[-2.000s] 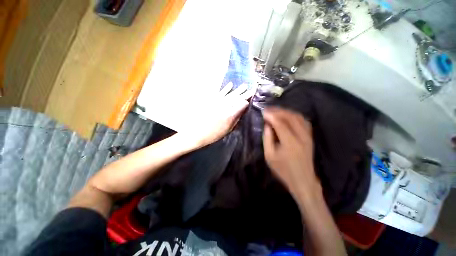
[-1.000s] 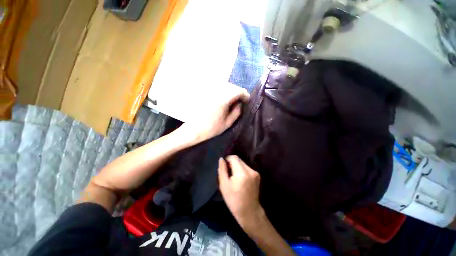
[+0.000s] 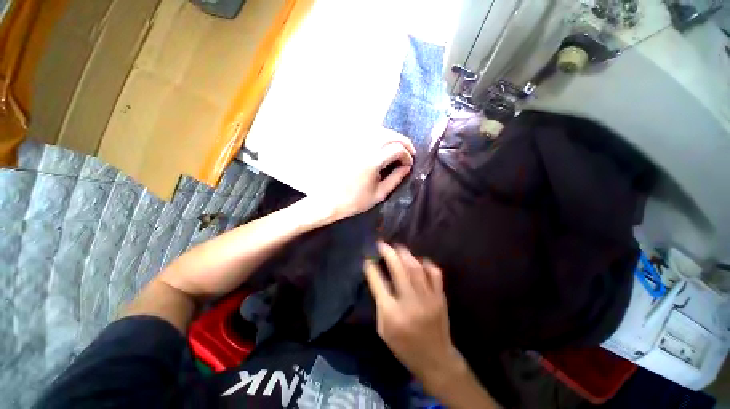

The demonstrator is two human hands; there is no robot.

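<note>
A dark, slightly shiny garment (image 3: 528, 232) lies bunched right of the needle and hangs into my lap. A blue denim-like piece (image 3: 418, 88) lies flat beyond my left hand, beside the lit presser foot (image 3: 463, 104). My left hand (image 3: 384, 176) pinches the fabric edge between thumb and fingers, just before the needle. My right hand (image 3: 408, 295) is lower, over the dark fabric near my lap; its fingers are slightly blurred and bent, and whether they grip the cloth cannot be told. A dark navy flap (image 3: 336, 272) hangs between my hands and lap.
The white-grey sewing machine (image 3: 640, 104) stands at the right. Taped cardboard (image 3: 176, 88) and a grey tray (image 3: 218, 6) are at upper left. Blue snips (image 3: 649, 276) lie on a white accessory tray (image 3: 680, 339). Red containers (image 3: 220, 335) show near my lap; quilted covering (image 3: 104, 240) is at left.
My right hand moved from near the needle down toward my lap, then slightly right. My left hand drew back a little from the needle. The camera view has shifted.
</note>
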